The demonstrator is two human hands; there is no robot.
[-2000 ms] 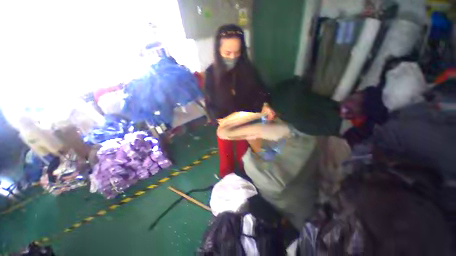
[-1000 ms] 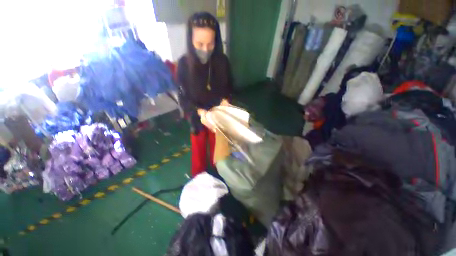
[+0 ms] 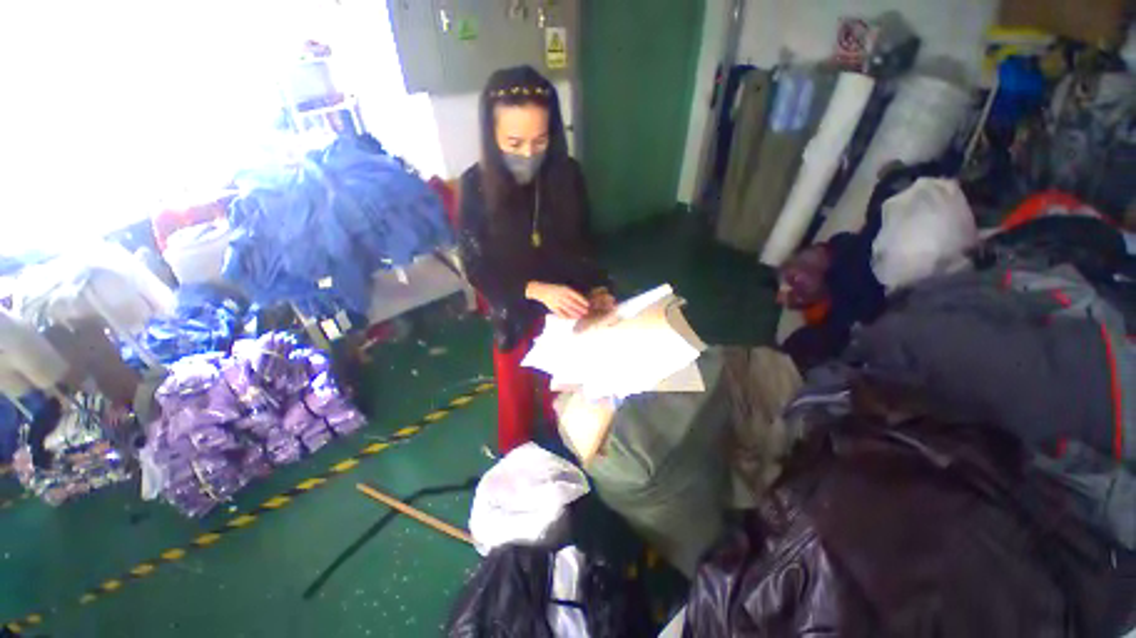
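Neither of my hands is in the picture. Nearest in front of me are a black plastic bag [image 3: 505, 596] with a pale strip on it, a white plastic bag [image 3: 526, 496] just behind it, and a large glossy dark brown bundle [image 3: 897, 536] at the lower right. A full grey-green sack [image 3: 667, 461] stands behind them. A masked person [image 3: 530, 237] in a dark top and red trousers stands at the sack, hands at white and tan sheets [image 3: 623, 355] above it. A tan wooden stick [image 3: 415, 512] lies on the floor, its right end hidden by the white bag.
Purple bundles [image 3: 243, 424] are heaped on the left beyond striped floor tape [image 3: 293, 492]. Blue garments [image 3: 330, 224] lie near the bright window. Fabric rolls [image 3: 816, 168] lean on the back wall by a green door [image 3: 638, 112]. Grey garments [image 3: 984, 355] are piled at the right.
The person's sheets have spread and turned, now lying flatter over the sack, with a hand on top. The view first swung right, then slightly back left. The bags and stick keep their places.
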